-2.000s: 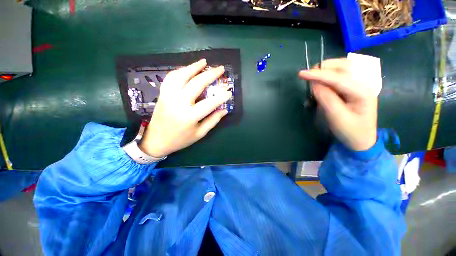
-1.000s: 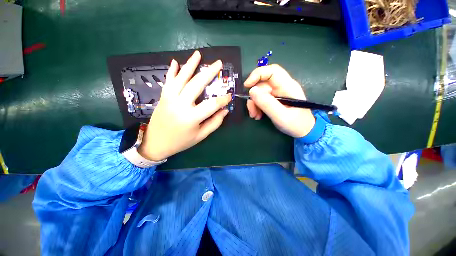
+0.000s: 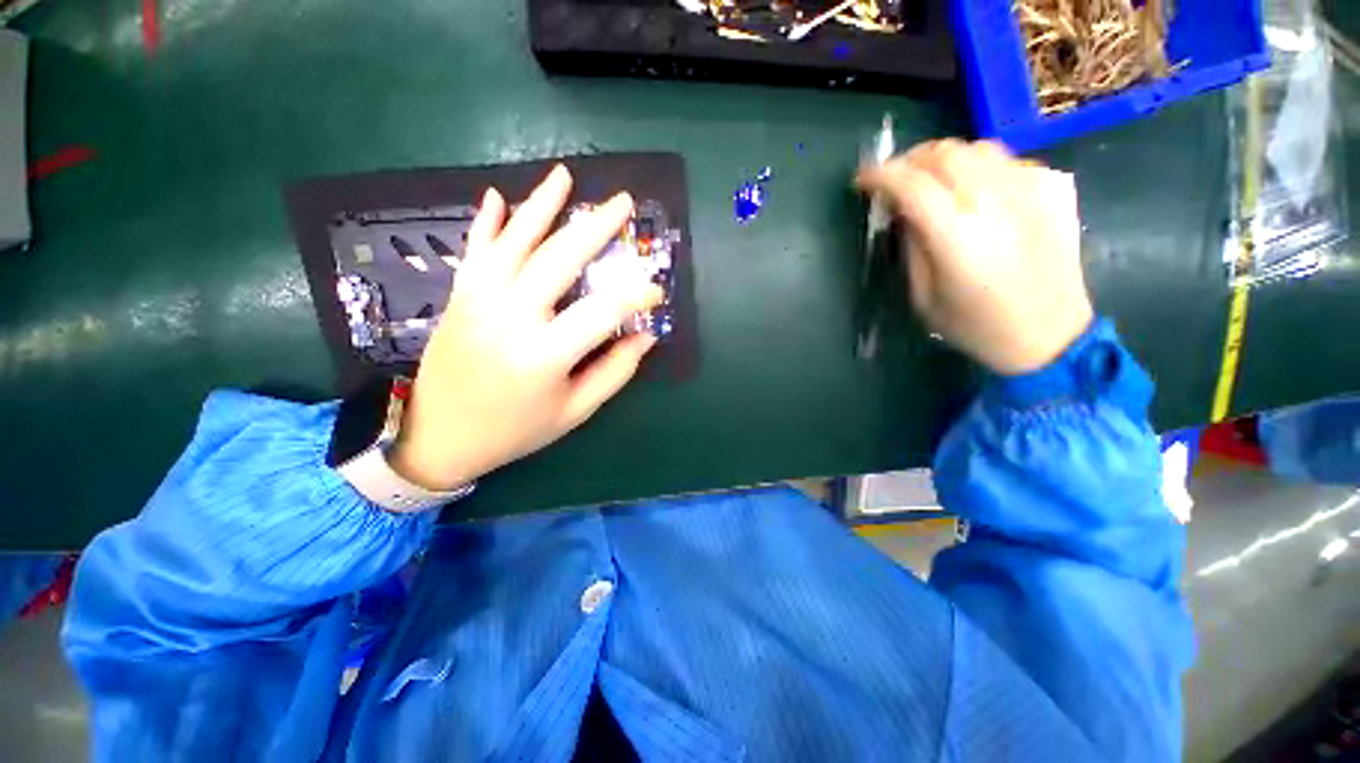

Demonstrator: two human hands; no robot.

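Note:
An open phone body (image 3: 395, 306) lies on a flat black pad (image 3: 310, 209). My left hand (image 3: 515, 336) rests over its middle and right part, fingers spread, covering part of the main board (image 3: 644, 239). My right hand (image 3: 984, 246) is off to the right, above the bench, with thin blurred tweezers (image 3: 877, 224) at its fingertips. Small blue pieces (image 3: 749, 197) lie on the bench between the pad and my right hand. White paper (image 3: 1062, 201) is mostly hidden behind my right hand.
A black tray (image 3: 731, 60) with gold and white strips stands at the back. A blue bin (image 3: 1141, 100) with tan strips is beside it at the back right. A clear plastic bag (image 3: 1301, 164) lies at the right. Part of a grey-white box (image 3: 12, 142) shows at the left edge.
My right hand has moved from the phone's right end to the right, with the tweezers now roughly upright in view. My left hand stays on the phone. The whole view has shifted slightly.

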